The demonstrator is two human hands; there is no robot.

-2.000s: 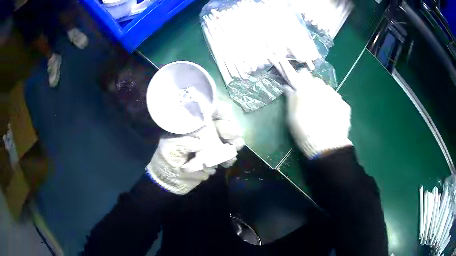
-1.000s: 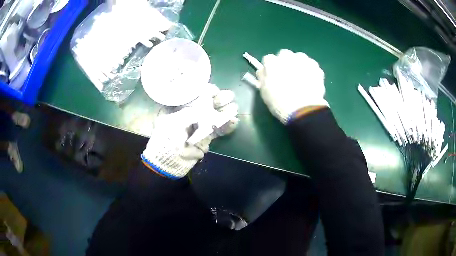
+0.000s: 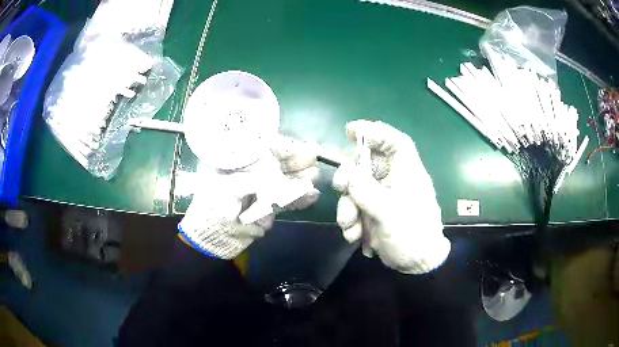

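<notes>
My left hand (image 3: 234, 213), in a knitted glove with a blue cuff edge, holds the white housing by its neck. The housing's round cup (image 3: 232, 120) faces up and its flared end points towards me. My right hand (image 3: 394, 196), gloved, is curled just right of the housing. A narrow white piece (image 3: 364, 150), which looks like a stick antenna, shows between its fingers; most of it is hidden. A short dark piece (image 3: 328, 160) shows between the hands; I cannot tell what it is. A white stick (image 3: 156, 125) sticks out left from behind the cup, over the bench.
Bagged white sticks (image 3: 102, 95) lie on the green bench (image 3: 326, 61) at left, beside a blue bin (image 3: 24, 115) of housings. Wired antennas (image 3: 516, 112) fan out at right, black cables (image 3: 543, 177) over the edge. A clear bag (image 3: 526, 34), a label (image 3: 468, 207) and red-wired parts (image 3: 607, 118) also show.
The view has turned right. My right hand, which carried two white sticks over the bench, has come down beside the housing. The left hand still holds the housing. A stick now shows behind the cup.
</notes>
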